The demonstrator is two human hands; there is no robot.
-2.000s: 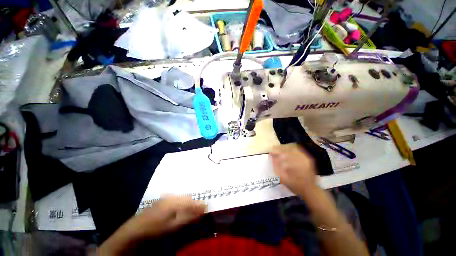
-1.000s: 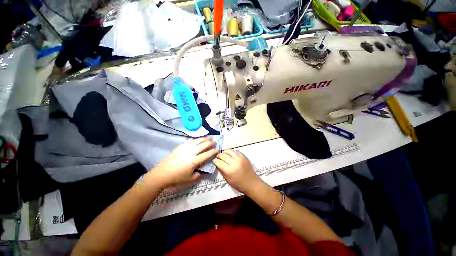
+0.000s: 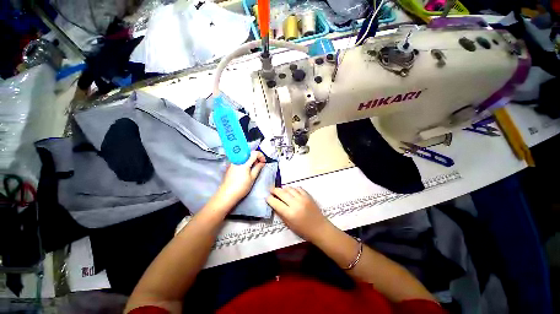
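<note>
The grey garment panel lies left of the needle, with a black pocket piece on it and black fabric under it. My left hand is on the panel near the needle, fingertips pinching the cloth near its edge below the blue lamp. My right hand holds the panel's right edge with its fingertips, just in front of the presser foot. The white sewing machine stands to the right. Whether the cloth is under the foot is hard to tell.
A curved black piece lies under the machine arm. Thread snips and a yellow stick lie at the right. An orange-handled tool stands behind the machine head. A blue basket holds spools behind. Scissors are at far left.
Two seconds ago both hands were blurred and off the panel. They came together on its edge near the needle; since then my left hand has moved up toward the lamp and the grey edge lies flatter.
</note>
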